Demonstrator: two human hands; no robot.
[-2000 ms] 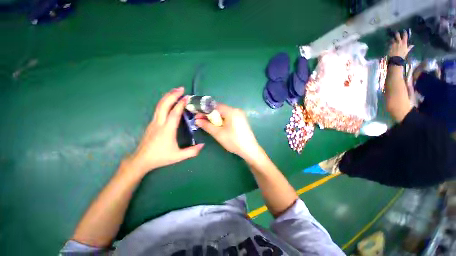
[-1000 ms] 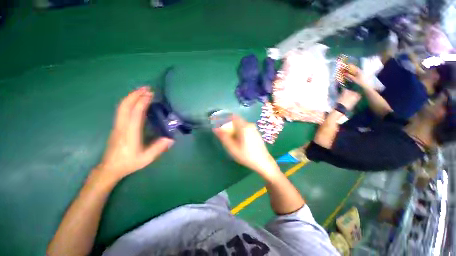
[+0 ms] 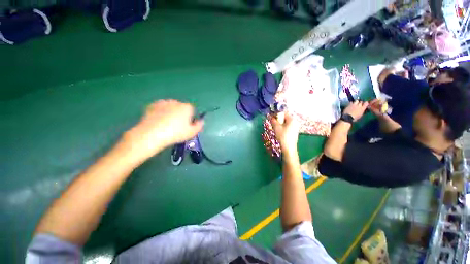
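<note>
My left hand (image 3: 167, 122) is closed over the upper part of a dark strapped subassembly (image 3: 192, 148) on the green bench. Dark straps stick out from it to the upper right and lower right. My right hand (image 3: 287, 129) is at the near left edge of the clear plastic bag (image 3: 306, 87), beside the heap of small copper-red and whitish pieces (image 3: 270, 138). Its fingertips are small and bright, so what it holds cannot be told. Smooth navy discs (image 3: 248, 95) lie in loose piles left of the bag. The hammer cannot be made out.
A pale perforated metal upright (image 3: 309, 41) crosses behind the bag. Navy oval pieces with white arcs (image 3: 125, 13) lie along the far side. Co-workers are at the right, one in a black shirt (image 3: 384, 157) with both hands close together. The floor has a yellow line (image 3: 260, 223).
My right hand has moved right, from beside the subassembly to the bag and small pieces. My left hand has closed over the subassembly. The navy oval pieces have come into view at the far left.
</note>
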